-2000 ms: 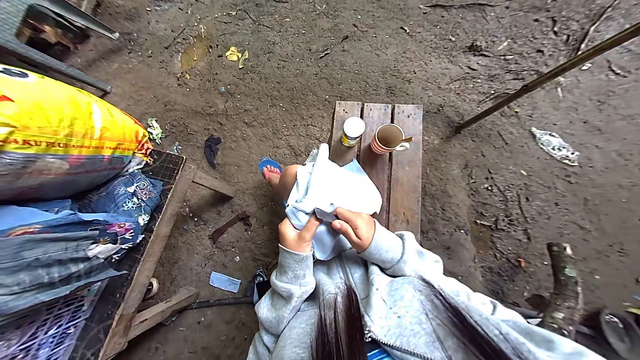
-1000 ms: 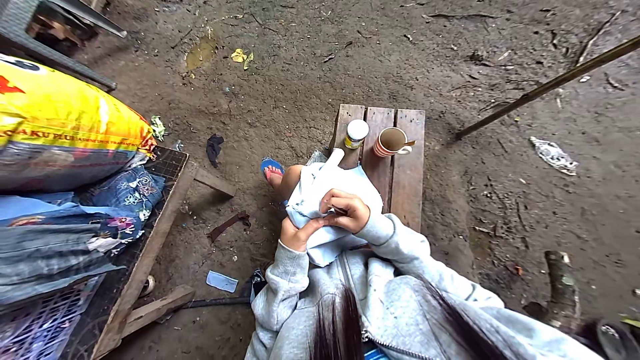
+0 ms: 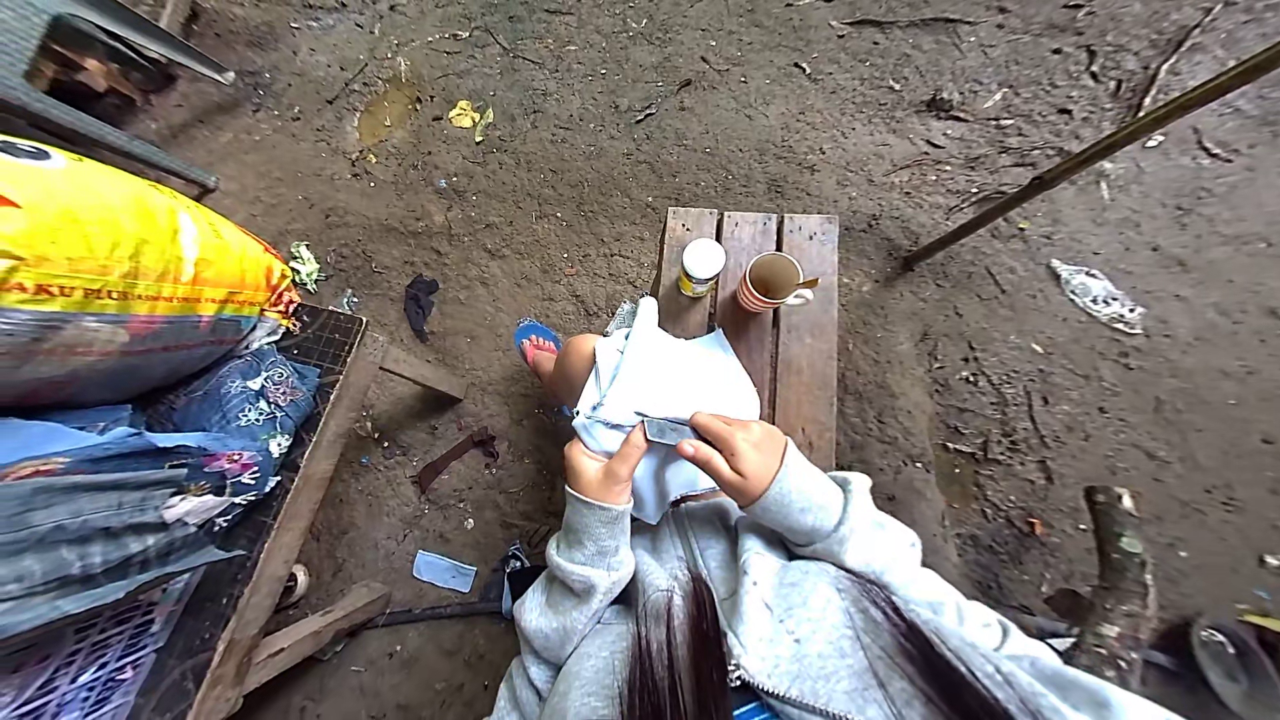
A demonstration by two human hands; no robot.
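Pale blue cloth (image 3: 665, 375) lies bunched over my lap, lit very bright. My left hand (image 3: 606, 468) grips a fold of it, thumb at the left end of a small grey-blue fabric piece (image 3: 668, 431). My right hand (image 3: 735, 455) pinches the right end of that piece between thumb and finger. Whether the small piece is joined to the larger cloth cannot be told. Just beyond the cloth, a white-lidded jar (image 3: 702, 262) and a striped mug (image 3: 772, 280) with a spoon stand on a slatted wooden bench (image 3: 808, 350).
On the left, a yellow plastic sack (image 3: 120, 260) and folded denim clothes (image 3: 240, 410) rest on a wood-framed mesh table (image 3: 290, 510). A thin pole (image 3: 1080, 165) slants at the right above muddy ground. A cut log (image 3: 1115, 580) stands at the lower right.
Both hands have shifted on the cloth. They were close together over it a second ago; now they are slightly apart, with the small grey-blue piece showing between them.
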